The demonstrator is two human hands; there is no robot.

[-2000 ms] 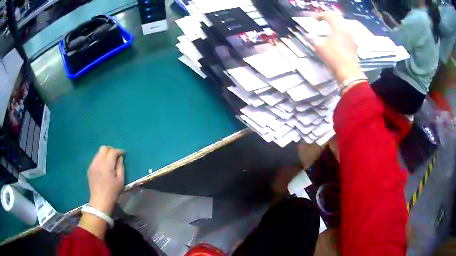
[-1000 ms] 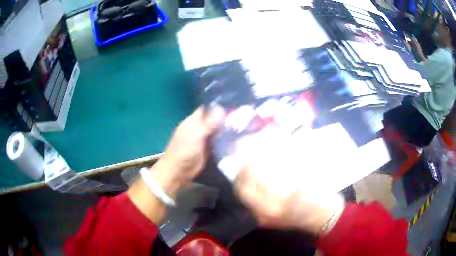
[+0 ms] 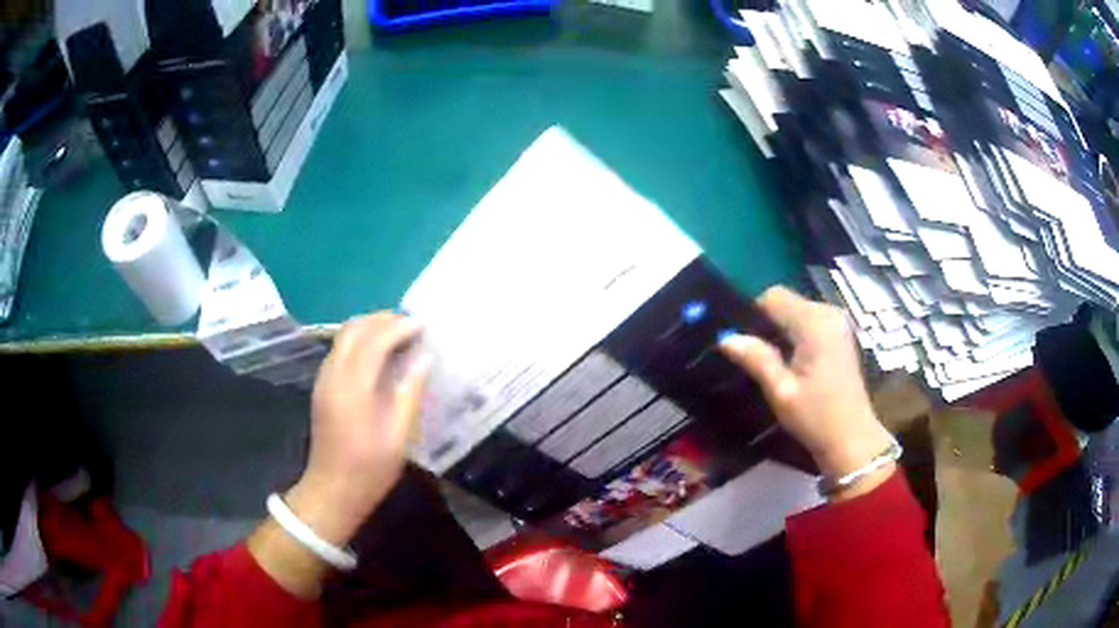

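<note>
A printed carton [image 3: 614,405], black with blue dots, a people photo and a large white panel, is held tilted over my lap and the bench edge. My left hand [image 3: 368,399] grips its left end near the small print on the white panel. My right hand [image 3: 804,368] grips its right black end, thumb on the near face by a blue dot. White flaps show at its lower side. I cannot tell how far the carton is opened up.
Set-up cartons [image 3: 252,123] stand at the back left of the green bench [image 3: 491,86]. A label roll [image 3: 153,258] with a trailing strip [image 3: 252,313] is at the left bench edge. A large pile of flat blanks [image 3: 933,209] lies at right. A blue tray [image 3: 460,12] is cut off at the top.
My right hand has left the pile with a carton blank. Both hands now hold it over the lap, turned so its white panel faces up. The view has shifted left.
</note>
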